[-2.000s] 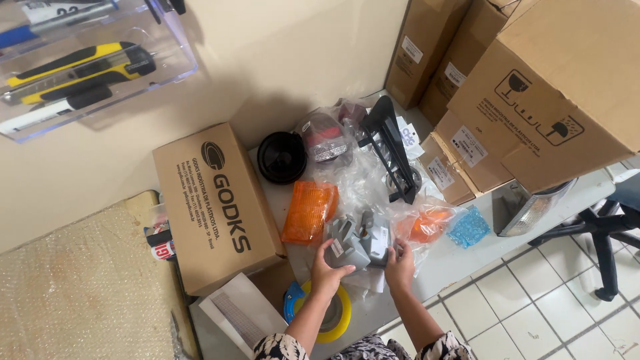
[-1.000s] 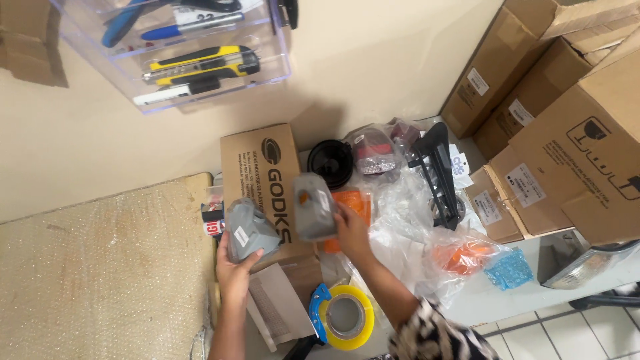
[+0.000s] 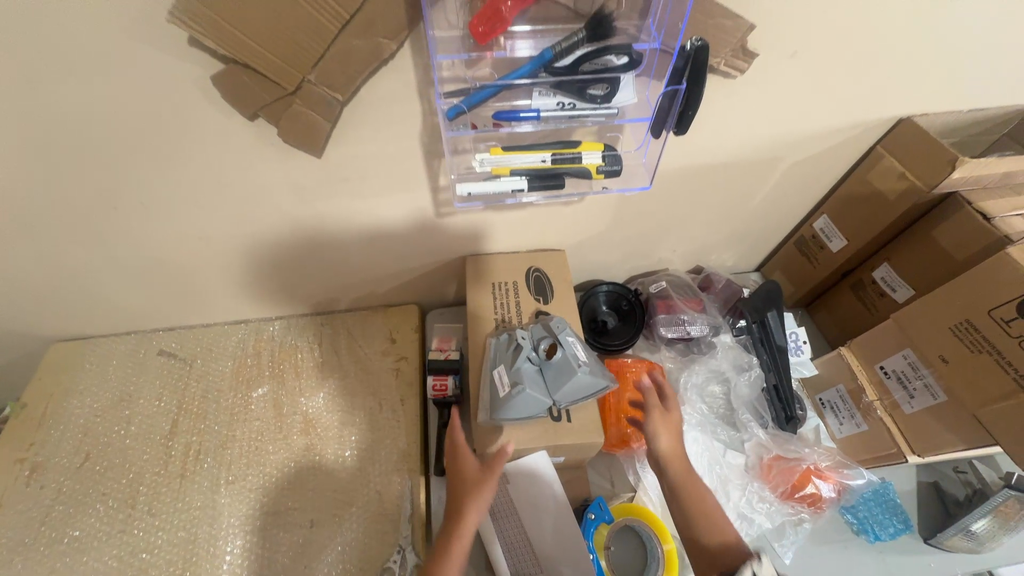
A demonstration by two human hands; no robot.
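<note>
Two grey plastic lamp housings [image 3: 544,372] with white labels rest side by side on top of a cardboard box [image 3: 520,280]. My left hand [image 3: 472,472] is just below them near the box's front left corner, fingers apart and holding nothing. Over the right part of an orange lens [image 3: 626,404], beside the box, my right hand [image 3: 660,412] is spread with nothing in its grasp; whether it touches the lens I cannot tell. A black round part [image 3: 611,316] lies behind the lens, next to a bagged red lamp [image 3: 680,314].
Bubble wrap [image 3: 216,448] covers the surface at left. A clear organizer [image 3: 552,196] with tools hangs on the wall. A tape dispenser [image 3: 636,544] and paper sheet [image 3: 532,512] lie in front. Cardboard boxes [image 3: 904,384] and a black bracket [image 3: 772,360] are at right.
The two grey housings, in my hands a second ago, now lie on the cardboard box, and both hands have let go. The view has swung left.
</note>
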